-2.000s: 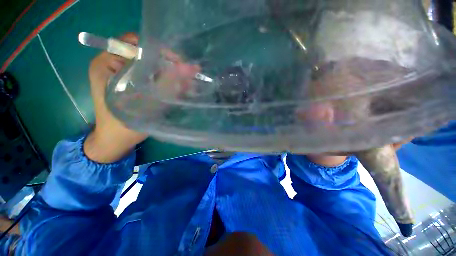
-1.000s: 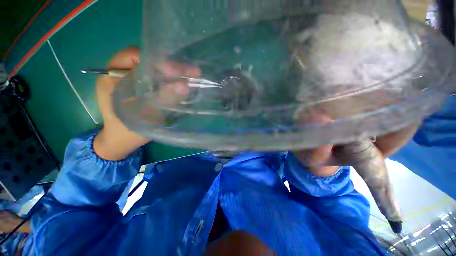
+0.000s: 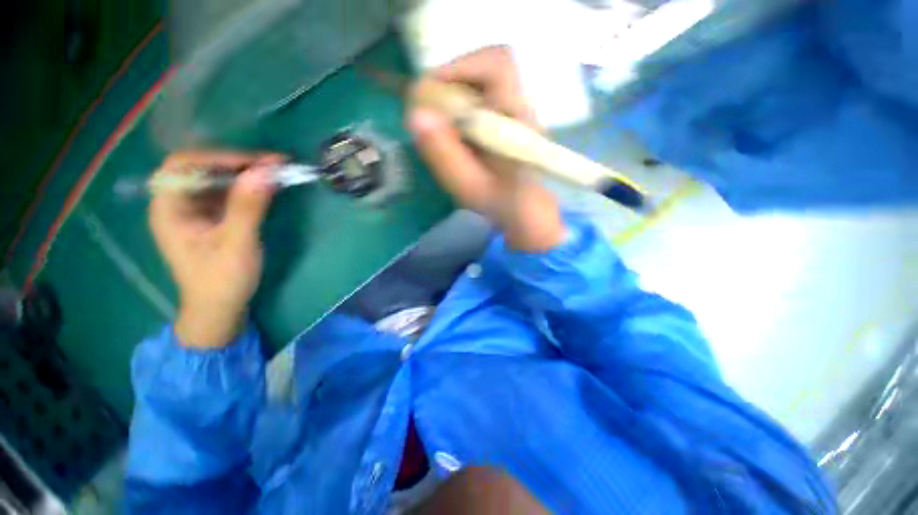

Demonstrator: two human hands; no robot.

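Note:
A small dark round workpiece point(image 3: 352, 164) with a pale metallic centre sits on a ragged whitish rest point(image 3: 396, 179) on the green mat. My left hand point(image 3: 209, 236) holds silver tweezers point(image 3: 294, 175) by their pale-taped middle, with the tips at the workpiece's left edge; whether they grip it is too blurred to tell. My right hand point(image 3: 481, 171) holds the soldering iron point(image 3: 539, 151) by its thick cream handle. The iron's thin front end points up and left, above and right of the workpiece, and appears clear of it. Its tip is blurred.
The blurred fume hood point(image 3: 237, 50) hangs at the upper left. A white pad point(image 3: 554, 86) lies beyond my right hand. A perforated dark box point(image 3: 70, 402) stands at the lower left. Another person's blue sleeve point(image 3: 765, 111) is at the upper right. Red-orange line point(image 3: 111, 131) runs along the left.
My view has shifted and the hood no longer covers the hands and workpiece. The iron's handle now points right instead of down toward me. The tweezers stay at the workpiece.

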